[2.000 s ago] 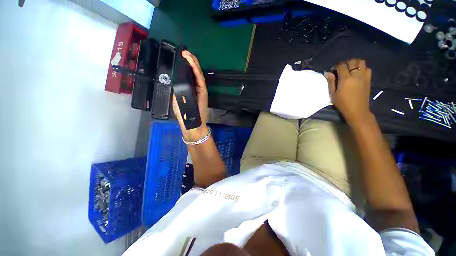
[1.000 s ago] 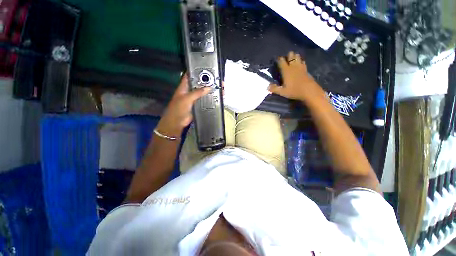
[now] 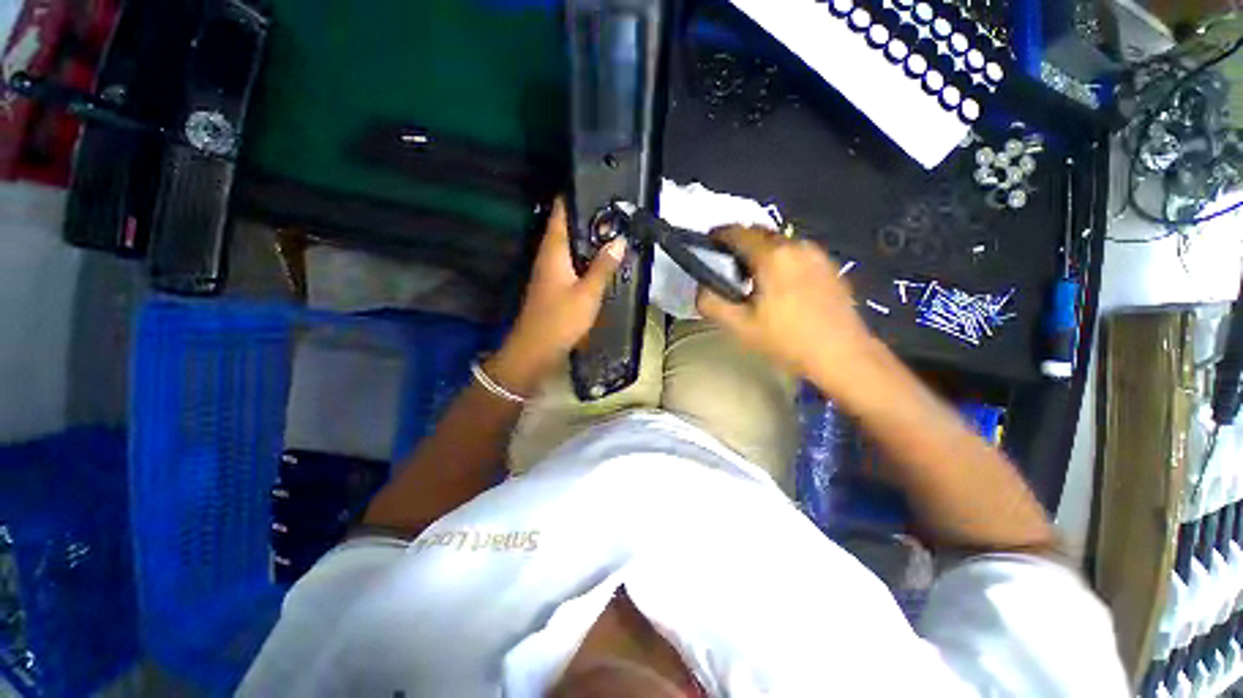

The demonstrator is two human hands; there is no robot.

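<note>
A long lock panel housing [image 3: 616,321] stands upright in the picture above my lap, its hollow grey inside facing me. My left hand [image 3: 562,293] grips it around its middle, with the thumb by the round hub [image 3: 607,222]. My right hand [image 3: 777,293] holds a black lever handle [image 3: 702,259] that slants from my fingers to the hub. Its far end meets or overlaps the hub; whether it is seated cannot be told. A crumpled white cloth [image 3: 702,207] lies behind the lever on the black mat.
More panels [image 3: 198,177] lie at the left beside a green mat [image 3: 395,82]. Blue crates [image 3: 205,477] stand lower left. Silver pins [image 3: 961,311], small round bushings [image 3: 1006,171], a blue screwdriver [image 3: 1059,327] and a white board of round parts [image 3: 872,68] are at the right.
The panel has stayed in my left hand, turned from glossy side to hollow side before me. My right hand has lifted off the mat by the cloth and now holds the black lever at the hub.
</note>
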